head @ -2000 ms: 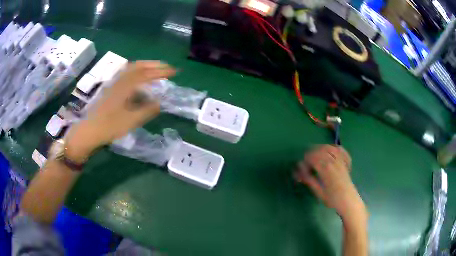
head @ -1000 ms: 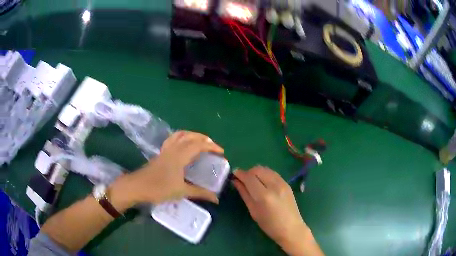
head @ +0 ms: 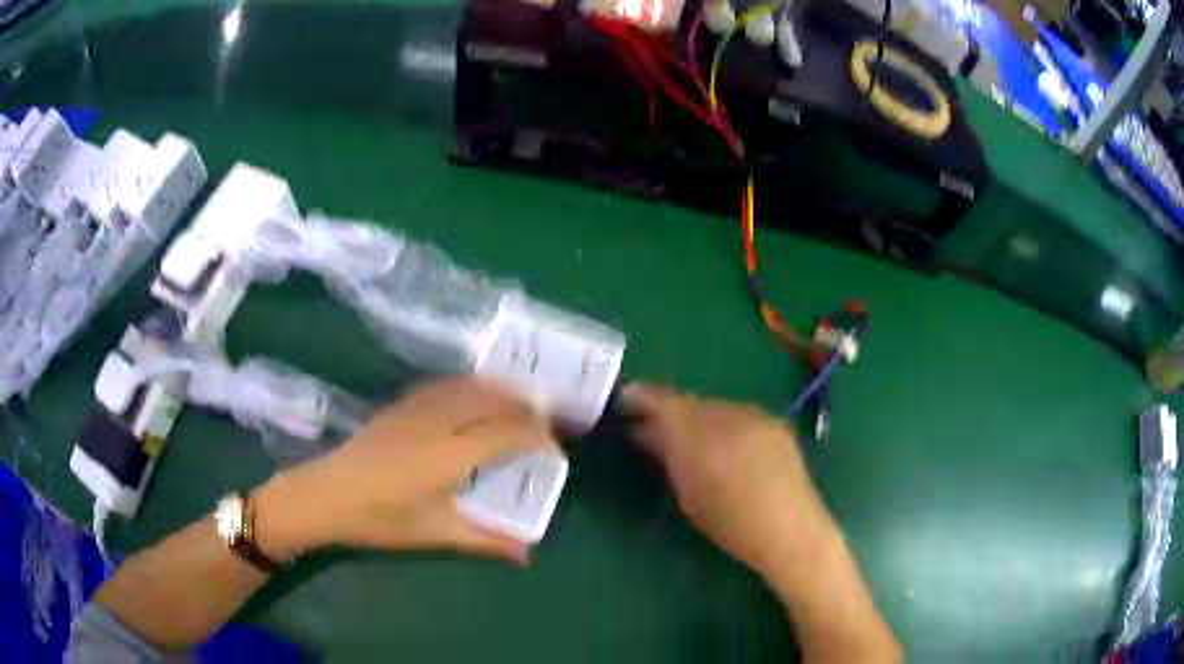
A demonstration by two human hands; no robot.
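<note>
Two white power strip units lie side by side at the centre. My left hand (head: pixel 435 467) is blurred and grips the lower unit (head: pixel 522 493). The upper unit (head: pixel 552 357) lies just above it, touching or nearly touching. My right hand (head: pixel 714 454) pinches the dark end of the USB test lead (head: pixel 621 397) beside the units' right side; whether it is plugged in cannot be told. Bagged power cords (head: pixel 390 279) run left from the units to the supply power strip (head: pixel 162 402).
The black load tester box (head: pixel 701 156) stands at the back, with a tan tape roll (head: pixel 899 88) on it. The test wire harness (head: pixel 834 344) hangs down onto the mat. Waiting units (head: pixel 91 208) fill the left; a bagged unit (head: pixel 1156 441) lies far right.
My left hand has moved from the upper unit down to the lower one. The upper unit is released and sits higher in view. My right hand remains near the units' right side.
</note>
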